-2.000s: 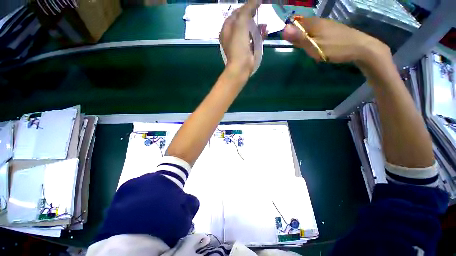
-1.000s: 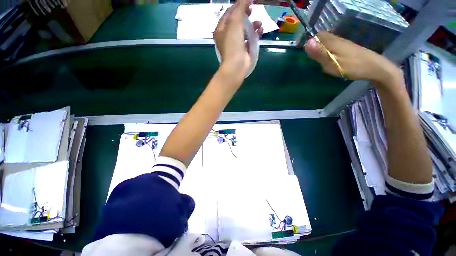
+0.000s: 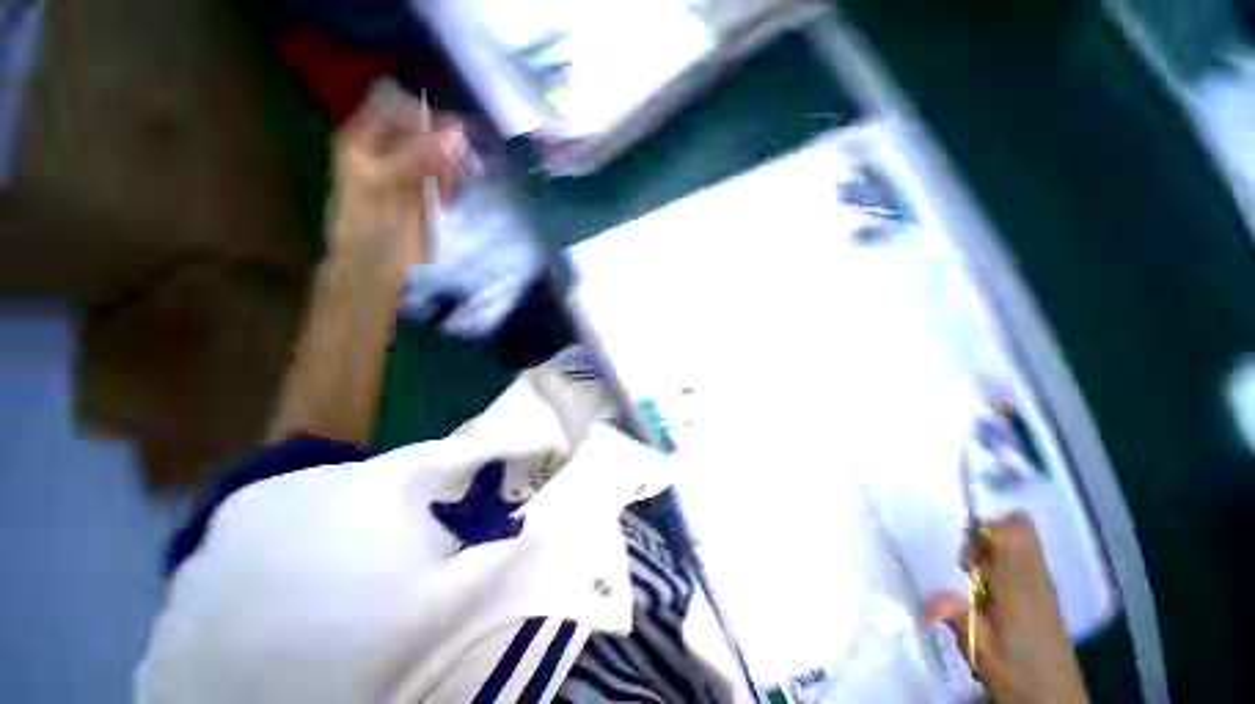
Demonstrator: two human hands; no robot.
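The picture is tilted and blurred. My left hand (image 3: 385, 172) is at the upper left, away from the panels. It holds a thin white edge (image 3: 431, 206) that looks like the tape roll seen edge-on; blur hides the detail. My right hand (image 3: 1018, 612) is at the lower right, over the panels' edge, shut on the yellow-handled scissors (image 3: 979, 591); their blades are blurred. The white panels (image 3: 771, 358) lie on the green bench, overexposed. Blurred circuit parts (image 3: 874, 193) show at one corner, with more (image 3: 1012, 433) near the scissors.
Another panel stack (image 3: 599, 83) is at the top. A pale metal edging (image 3: 1053, 358) runs beside the panels. Brown cartons (image 3: 165, 275) are at the left. A blurred white and dark bundle (image 3: 482, 268) is beside my left hand. My light clothing fills the lower left.
The view has swung left and tilted. My left hand has moved from above the shelf edge to beyond the panels' left side. My right hand has come down to the panels with the scissors.
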